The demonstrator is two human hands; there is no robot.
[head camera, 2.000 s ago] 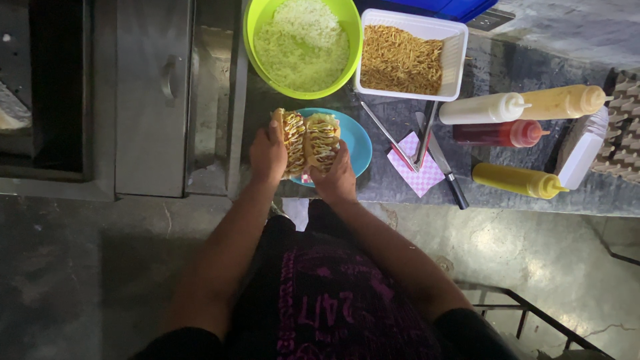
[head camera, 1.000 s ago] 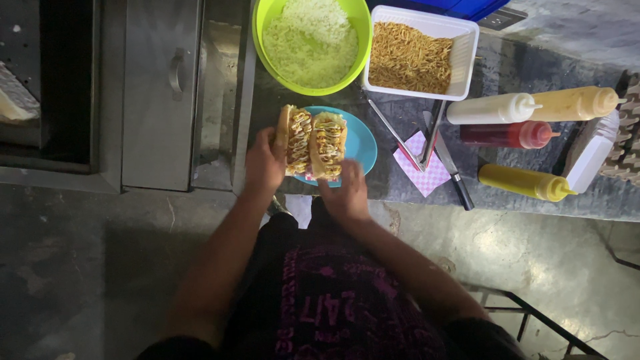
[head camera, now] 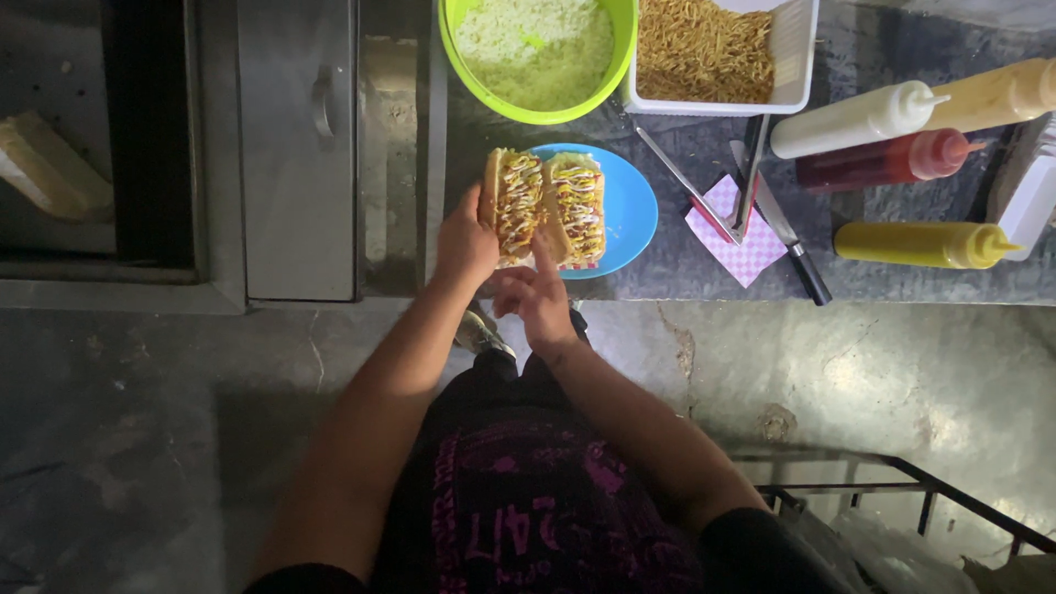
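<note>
Two topped hot dogs in buns lie side by side at the left of a blue plate [head camera: 632,216], a bit of checked paper showing beneath them. My left hand [head camera: 468,243] holds the outer side of the left hot dog [head camera: 517,198], its thumb at the upper left edge of the bun. My right hand [head camera: 535,297] is at the near end, an index finger raised to the gap beside the right hot dog [head camera: 580,202], the other fingers loosely bent. Whether that finger presses on the bun cannot be told.
Behind the plate stand a green bowl of white shreds [head camera: 569,114] and a white tub of fried potato sticks [head camera: 709,58]. To the right lie metal tongs [head camera: 749,190], checked paper [head camera: 734,235], a knife [head camera: 794,239] and several squeeze bottles [head camera: 916,245]. A griddle recess holds a bun [head camera: 51,169].
My right hand has moved off the right side of the right hot dog to the near end of the pair. My left hand stays at the left hot dog.
</note>
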